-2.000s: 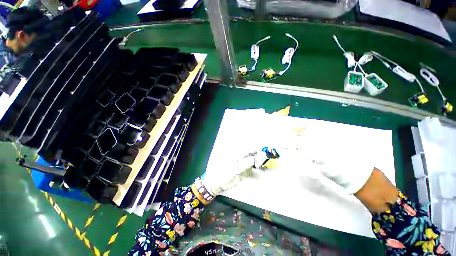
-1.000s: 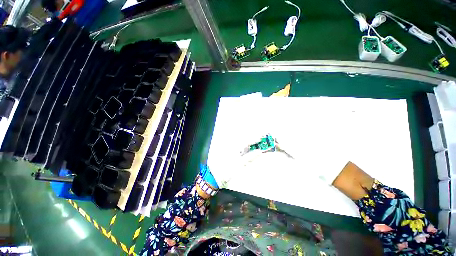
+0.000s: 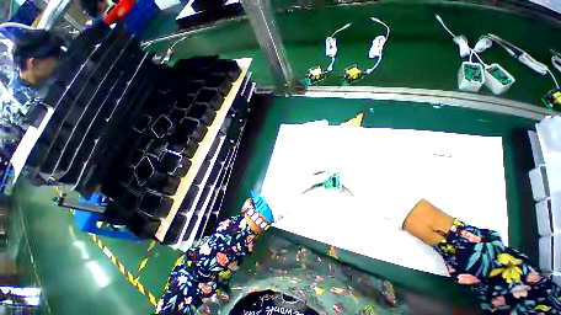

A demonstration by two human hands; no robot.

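Note:
A small green circuit board (image 3: 333,181) is between the fingertips of my two hands, over the white work sheet (image 3: 430,160). My left hand (image 3: 301,206), in a white glove with a bright blue band at the cuff, holds the board's left side. My right hand (image 3: 369,206), also white-gloved, holds it from the right. Both gloves blend into the white sheet, so the finger outlines are hard to see.
Black trays (image 3: 178,135) are stacked at left beside the sheet. White housings (image 3: 544,184) stand at right. Beyond the metal rail (image 3: 393,95), corded boards (image 3: 353,74) and white housings with cords (image 3: 472,75) lie on the green belt. A person (image 3: 38,58) is at the upper left.
The board, which showed blue and yellow parts two seconds ago, now shows its green face. The view has shifted slightly since one second ago; both hands stay at the board.

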